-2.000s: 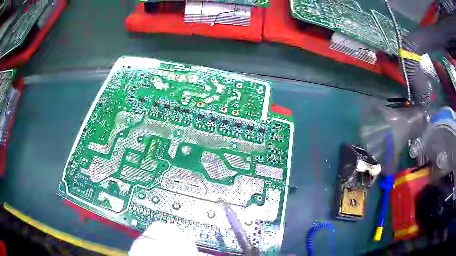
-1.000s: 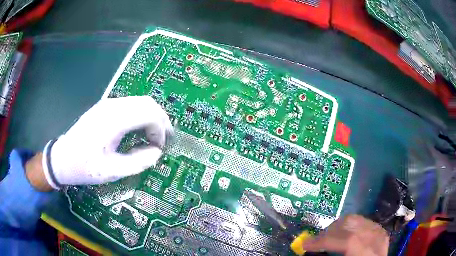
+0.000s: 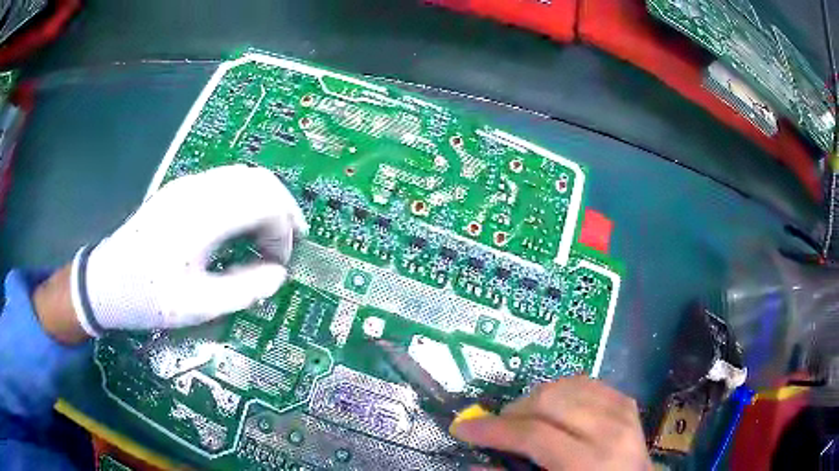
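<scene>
The large green circuit board (image 3: 396, 166) with a white border lies solder side up in front of me. My left hand (image 3: 189, 248), in a white knit glove, is over the board's left part with thumb and forefinger pinched; I cannot make out any solder wire at the fingertips. My bare right hand (image 3: 561, 425) is at the lower right and holds the soldering iron (image 3: 428, 382), which has a yellow band. The iron's dark tip points up and left over the silvery areas at the board's middle; I cannot tell if it touches.
A red pad corner (image 3: 597, 230) shows right of the board. The iron stand with its brass-yellow tray (image 3: 679, 425) is at the lower right, beside a blue tool (image 3: 733, 428). A translucent hood (image 3: 759, 304) is at the right. Another board (image 3: 727, 41) lies on red at the back right.
My gloved left hand came into full view and now sits slightly further left. My right hand came into view with the iron and has moved left. The view has shifted over the board.
</scene>
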